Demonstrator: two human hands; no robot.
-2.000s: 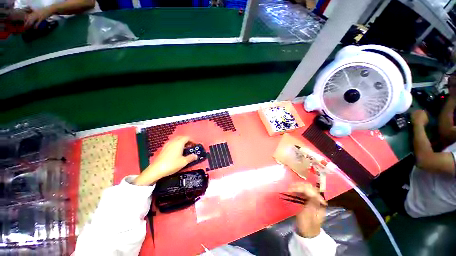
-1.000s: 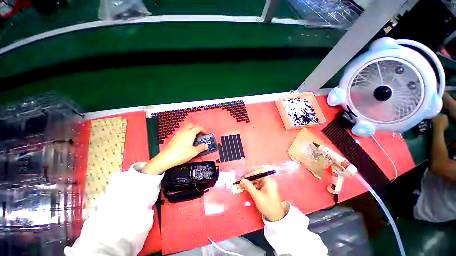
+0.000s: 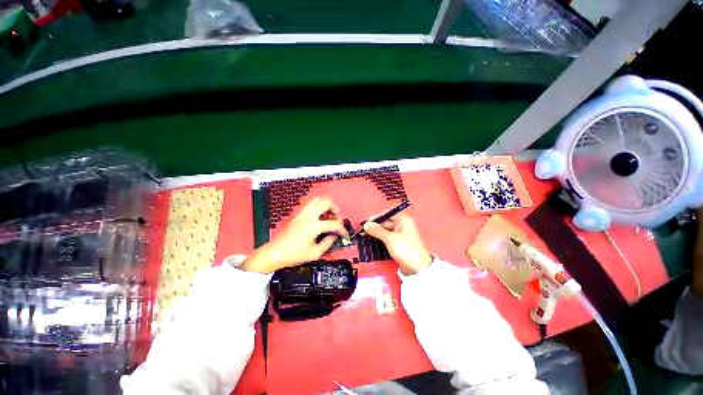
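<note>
My left hand [image 3: 312, 231] holds a small black panel [image 3: 347, 230], mostly hidden by the fingers, over the middle of the red mat. My right hand [image 3: 395, 235] holds dark tweezers [image 3: 391, 214] like a pencil, with the tip at the panel. The hands are close together. A block of black strips [image 3: 373, 249] lies partly under my right hand. A glossy black device body [image 3: 314, 288] lies on the mat just in front of my left wrist.
Rows of small dark pieces [image 3: 289, 202] line the mat's back edge. An orange-rimmed parts box [image 3: 490, 186], glue gun [image 3: 544, 280] on tan cardboard [image 3: 497, 251], dark strip sheet and fan [image 3: 623, 163] stand right. A yellowish label sheet [image 3: 190, 239] and clear trays [image 3: 73, 278] lie left. A person's sleeve shows right.
My right hand has come from the right front of the mat to the panel, bringing the tweezers to it. The left hand still holds the panel, now turned and more covered. The view has shifted.
</note>
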